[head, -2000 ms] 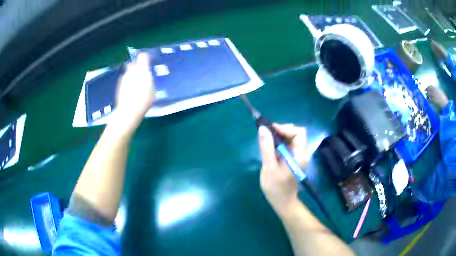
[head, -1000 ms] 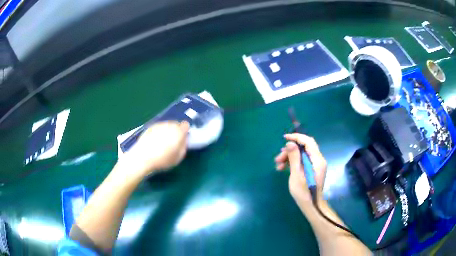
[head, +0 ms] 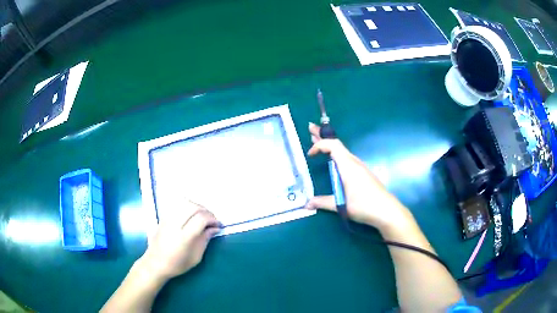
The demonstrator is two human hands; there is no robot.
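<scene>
A flat tablet-sized cover (head: 226, 165), glaring white with a dark rim, lies on a white backing sheet (head: 144, 177) in front of me. A small ring-shaped hole (head: 291, 197) shows at its lower right corner. My left hand (head: 183, 239) is at the lower left edge of the cover, fingers bent together; whether it pinches the edge is unclear. My right hand (head: 351, 183) holds a soldering iron (head: 334, 177) with a blue handle, tip pointing up and away. Its thumb touches the sheet's lower right corner.
A blue parts bin (head: 82, 211) stands at left. More covers lie beyond, one at top (head: 394, 27) and one at left (head: 49, 104). At right are a white round fan (head: 479, 64), a black station (head: 499, 143), a blue tray (head: 537, 131) and a pink stick (head: 475, 252).
The cover and sheet my left hand held now lie flat on the bench, nearer me. My right hand has moved to the sheet's right corner with the iron. The view has shifted.
</scene>
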